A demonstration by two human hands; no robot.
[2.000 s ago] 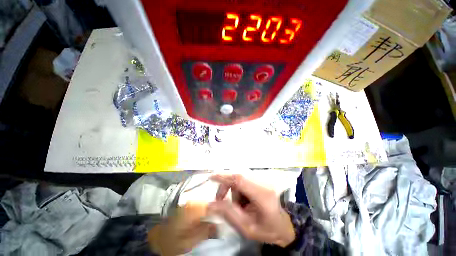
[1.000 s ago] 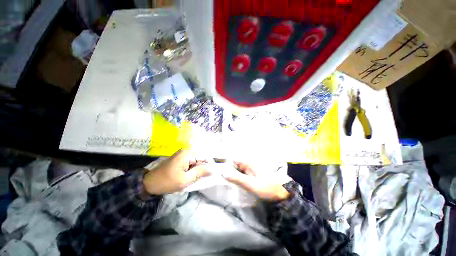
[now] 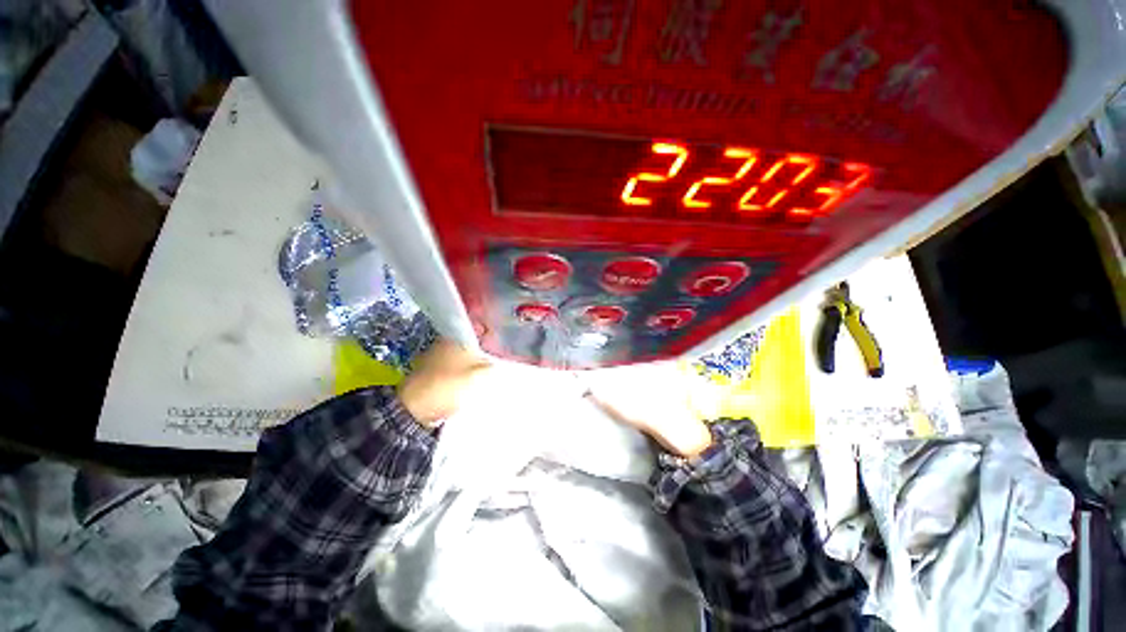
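Observation:
The servo button machine (image 3: 766, 111) fills the upper middle with its red panel, red buttons and lit counter reading 2203. A pale garment (image 3: 531, 531) lies over my lap and rises under the machine head, washed out by the lamp. My left hand (image 3: 447, 380) is at the garment's left side, its fingers lost in glare and behind the head. My right hand (image 3: 661, 407) is at the garment's right side, its fingertips also washed out. The spot between my hands is too bright to show any button.
A clear bag of button parts (image 3: 352, 284) lies left of the machine. Blue-silver loose parts (image 3: 735, 354) show to its right, then yellow-and-black pliers (image 3: 850, 333). More garments are heaped at right (image 3: 963, 519) and left (image 3: 93, 543). Yellow patches (image 3: 784, 383) mark the table front.
The machine head looks larger and lower in view, and its counter shows again, still 2203. My hands and the garment have moved in under the head from the table's front edge.

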